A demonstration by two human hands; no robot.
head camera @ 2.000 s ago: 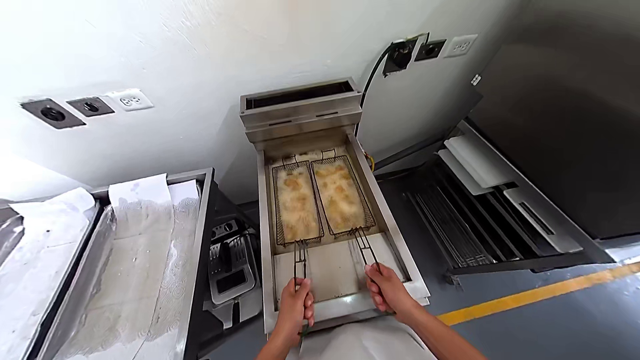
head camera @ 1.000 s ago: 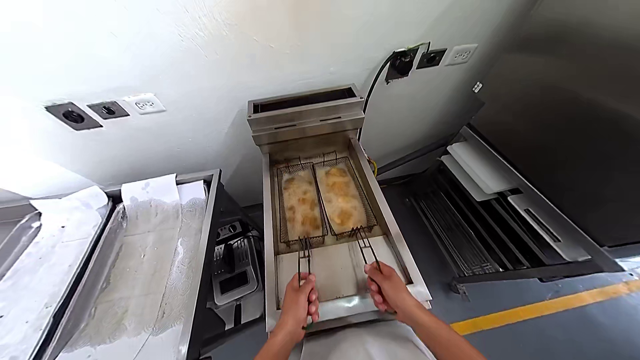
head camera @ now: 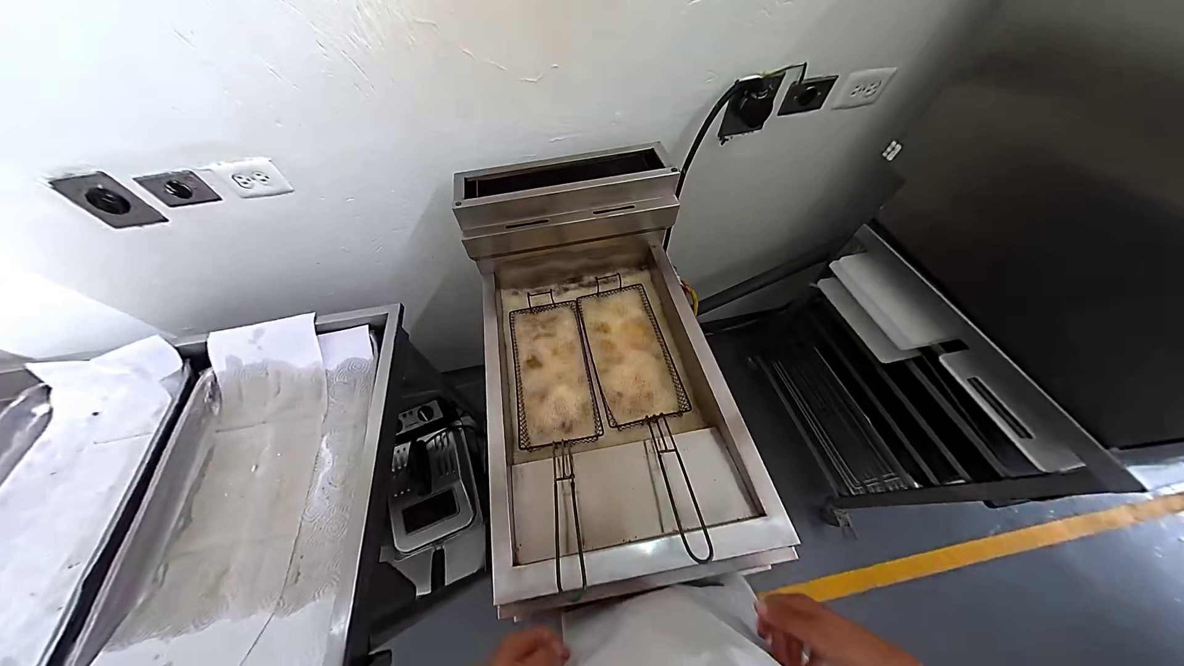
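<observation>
Two wire fryer baskets sit side by side in the bubbling oil of a stainless steel deep fryer (head camera: 638,560). Pale golden pieces of food show through foam in the left basket (head camera: 558,370) and the right basket (head camera: 634,356). Both wire handles point toward me over the fryer's front, and neither is held. My left hand (head camera: 532,647) is low at the bottom edge, partly cut off, below the left handle. My right hand (head camera: 805,624) is beside the white apron (head camera: 671,629), off the right handle, its fingers curled and blurred; no object shows in it.
Left of the fryer stand metal trays lined with oil-stained paper (head camera: 250,481). A countertop appliance (head camera: 430,509) sits low between them and the fryer. At right is a dark metal rack (head camera: 925,416) holding white panels. A black power cable (head camera: 708,125) runs behind the fryer.
Both hands have let go of the basket handles and moved back toward my body. The baskets remain in the oil.
</observation>
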